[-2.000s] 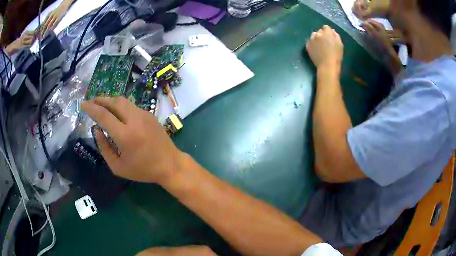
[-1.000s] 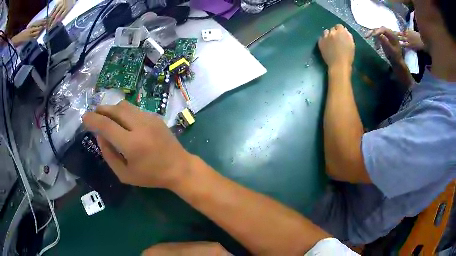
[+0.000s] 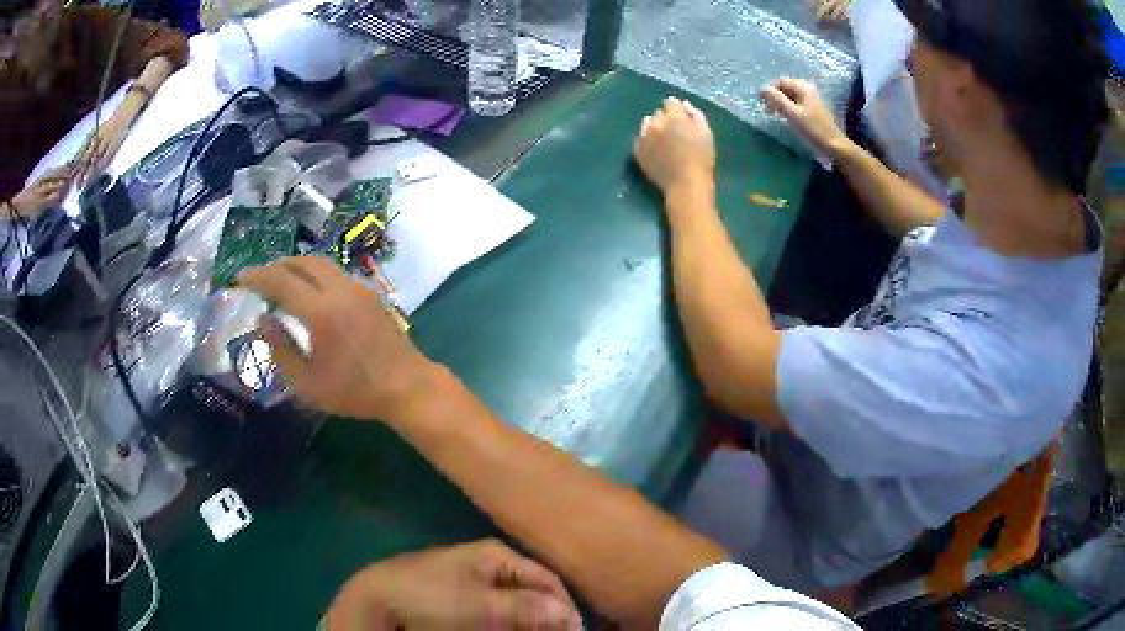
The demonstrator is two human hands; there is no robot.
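My right hand [image 3: 339, 333] reaches in from the lower right, fingers and thumb curved over the crowded left side. A small round shiny thing [image 3: 254, 364] shows at its thumb; I cannot tell whether it is held. A dark pouch or box [image 3: 234, 413] lies below this hand, partly hidden. A white adapter piece [image 3: 226, 514] with dark holes lies on the green mat [image 3: 543, 358]. Green circuit boards [image 3: 251, 237] and a yellow-wrapped part [image 3: 365, 231] lie beyond my hand. My left hand [image 3: 457, 592] is at the bottom edge, cut off, fingers curled; its contents are unclear.
A seated person [image 3: 919, 358] is at the right, one forearm on the mat. Clear plastic bags [image 3: 167, 327] and cables [image 3: 93, 462] crowd the left. White paper [image 3: 457, 222] holds a small white piece [image 3: 410, 170]. A clear bottle [image 3: 492, 62] stands behind. Another person's hands [image 3: 43, 195] show upper left.
The view has shifted, bringing more of the seated person and the bottle into sight. My left hand shows more at the bottom. The round shiny thing shows clearly at my right thumb.
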